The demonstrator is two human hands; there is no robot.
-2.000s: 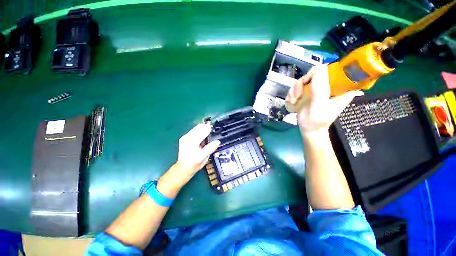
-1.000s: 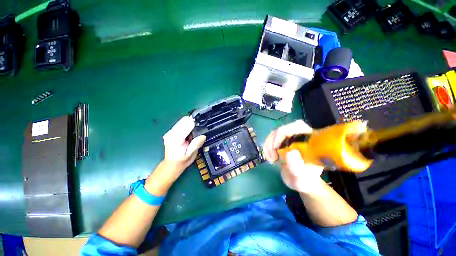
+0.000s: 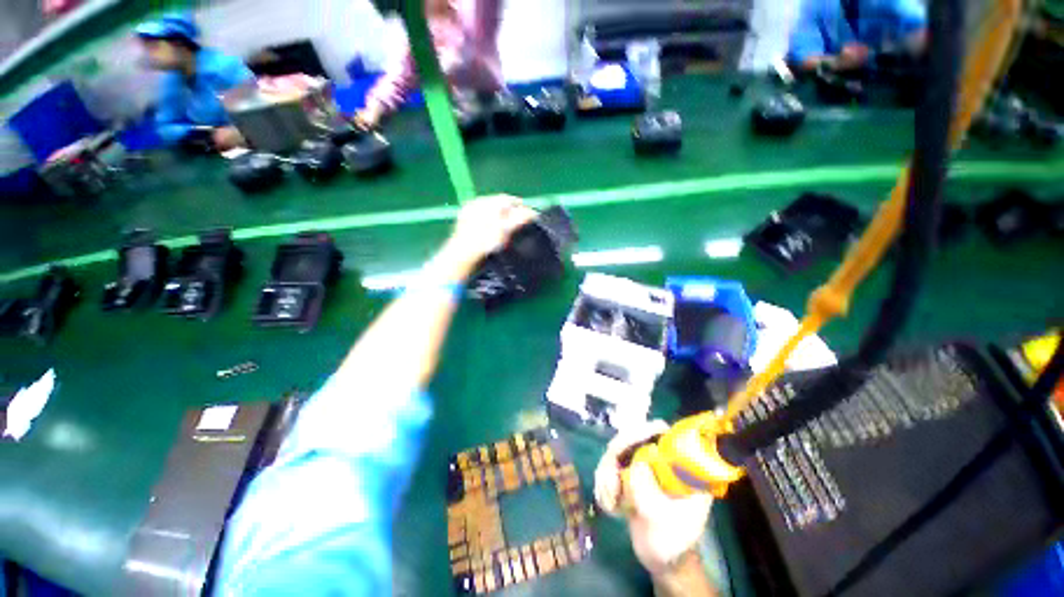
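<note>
My left hand (image 3: 496, 227) is stretched far forward and holds an open black device housing (image 3: 522, 262) by its left upper side, near the light green line. My right hand (image 3: 659, 507) is around the orange electric screwdriver (image 3: 688, 455), at the right of the fixture; its tip is hidden. The brown fixture (image 3: 476, 525) lies in front of me with no device in it, and green mat shows through its central opening. The white screw feeder (image 3: 607, 362) stands behind my right hand. The picture is somewhat blurred.
Black devices (image 3: 298, 280) line the bench at left and beyond. A blue bin (image 3: 712, 315) stands behind the feeder. A black parts tray (image 3: 922, 466) is at right, under the cable. A long grey plate (image 3: 198, 496) lies at left. People are across the bench.
The device has left the fixture and is now far forward in my left hand. My right hand with the screwdriver has shifted slightly, and the view has tilted up to show people.
</note>
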